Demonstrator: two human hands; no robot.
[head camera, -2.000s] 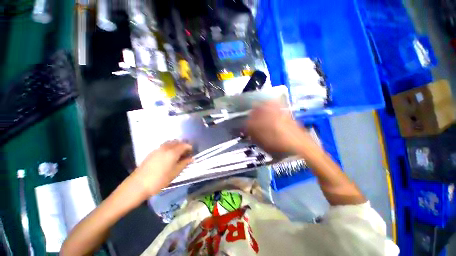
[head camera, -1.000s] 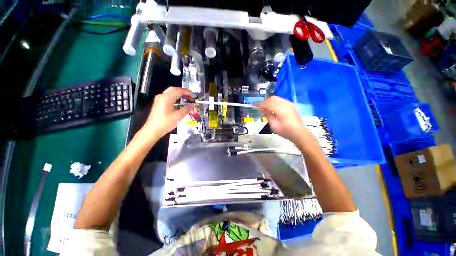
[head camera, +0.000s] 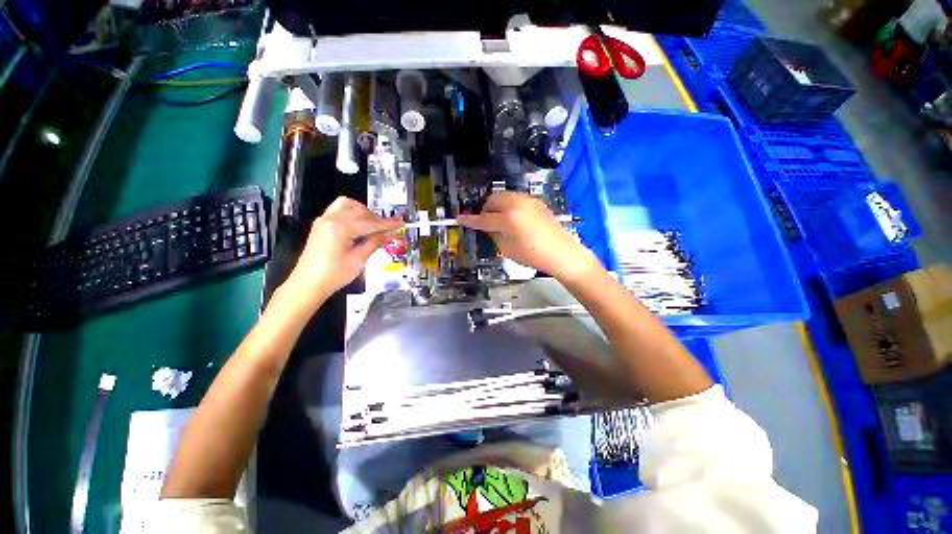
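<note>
A thin white cable assembly (head camera: 447, 222) is stretched level across the machine (head camera: 426, 198), with a small white patch around it near its left part. My left hand (head camera: 342, 242) pinches its left end. My right hand (head camera: 518, 228) pinches it right of the machine's middle, and a short end shows beyond that hand. Several white cables with dark ends (head camera: 459, 404) lie on the near part of the silver-grey plate (head camera: 418, 349). A few more cables (head camera: 522, 313) lie on its far right part, partly under my right forearm.
A large blue bin (head camera: 679, 167) with white cables stands right of the machine. A lower blue bin (head camera: 618, 478) shows below it. Red scissors (head camera: 611, 57) rest at the white shelf (head camera: 397, 52). A black keyboard (head camera: 167, 248) lies on the green bench (head camera: 115, 344).
My right hand has moved left along the cable, closer to my left hand. A white patch now shows around the cable between the hands. The view has shifted slightly.
</note>
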